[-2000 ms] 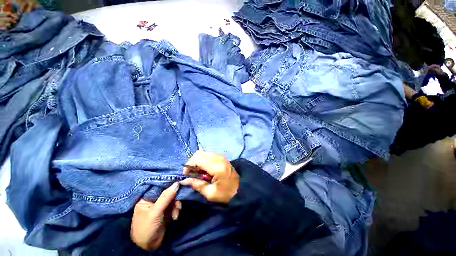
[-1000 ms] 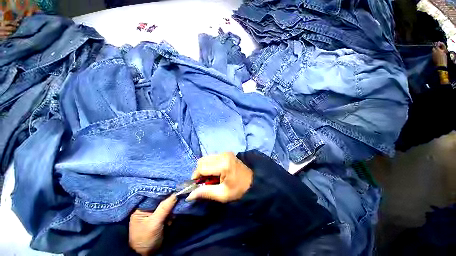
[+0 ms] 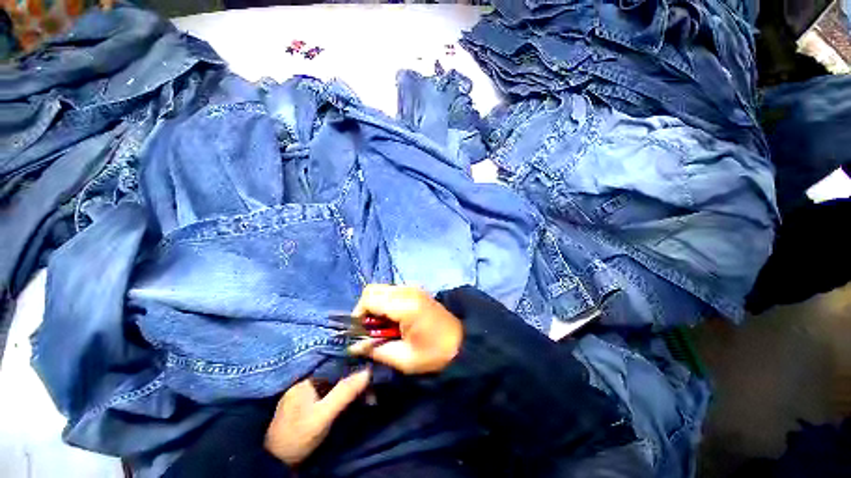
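A blue denim garment [image 3: 252, 271] with faded patches lies spread in front of me, its stitched hem [image 3: 252, 362] curving near my body. My right hand [image 3: 411, 329] holds red-handled thread snips [image 3: 381, 329], their short blades pointing left over the hem. My left hand [image 3: 313, 417] is just below and left of the snips, thumb and fingers pinching the garment's near edge. Part of that edge is hidden under the fingers and dark sleeves.
Greyer denim heaps lie at left [image 3: 84, 112]. A lighter blue garment [image 3: 662, 177] and a darker layered stack [image 3: 616, 56] are at right. Small red bits [image 3: 303, 49] lie on the white table [image 3: 373, 42]. Another person's dark clothing [image 3: 812, 247] shows at far right.
The snips, mostly hidden two seconds ago, now show with their blades clear. My left hand has shifted slightly right along the near edge. The other person's hand at right is out of sight.
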